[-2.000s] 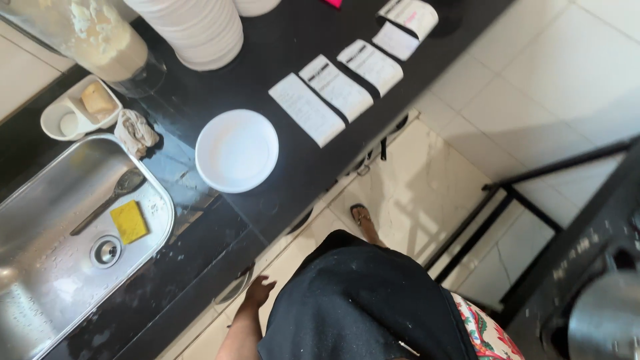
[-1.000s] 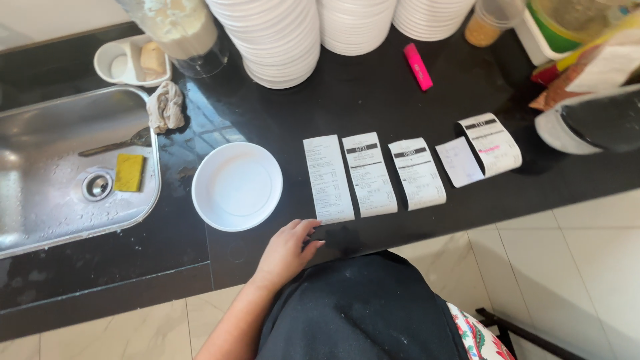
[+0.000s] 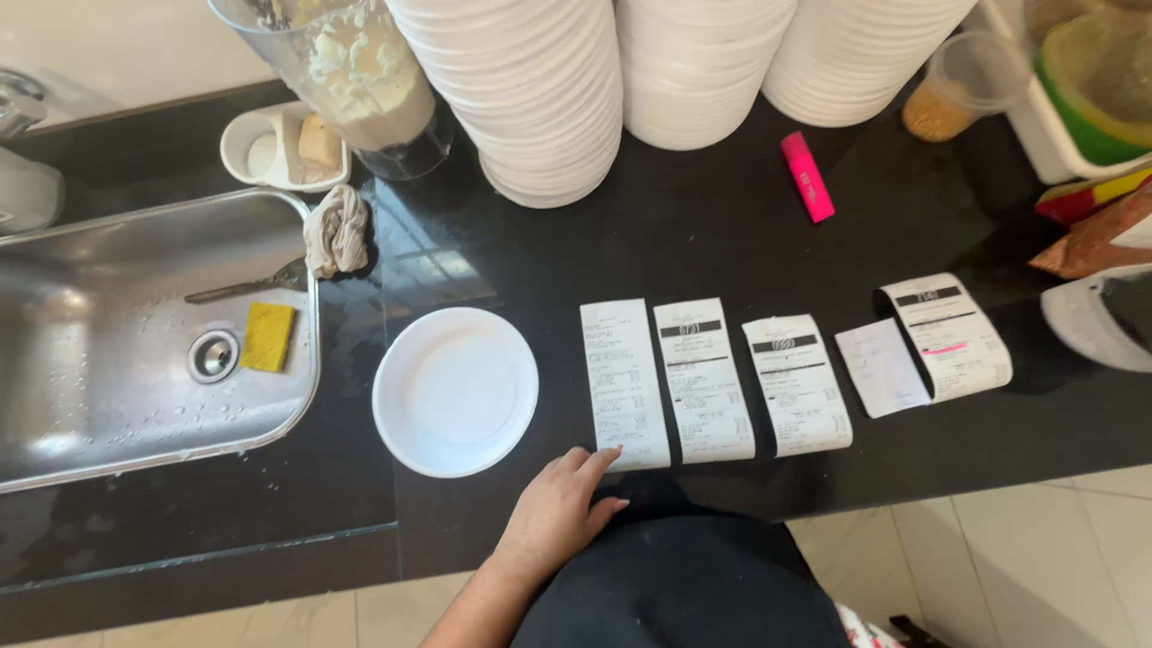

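My left hand [image 3: 562,504] rests at the counter's front edge, its fingertips on the lower end of the leftmost printed paper slip [image 3: 625,382]. It grips nothing, and the thumb stands apart from the fingers. More printed slips [image 3: 706,382] lie in a row to the right, beside a small handwritten paper [image 3: 882,367]. The far right slip [image 3: 954,337] curls and bears a pink mark. Left of my hand is a round white foam bowl [image 3: 455,392]. A pink highlighter [image 3: 807,177] lies behind the slips. My right hand is out of view.
A steel sink [image 3: 135,423] at the left holds a yellow sponge [image 3: 268,337] and a utensil. Along the back stand a blender jug [image 3: 360,90], stacked white foam bowls [image 3: 540,108] and a plastic cup [image 3: 963,85]. A crumpled cloth [image 3: 337,231] lies by the sink; packets are at the right.
My left hand has come up from below the counter's edge onto the leftmost slip. The view has turned and moved closer to the counter.
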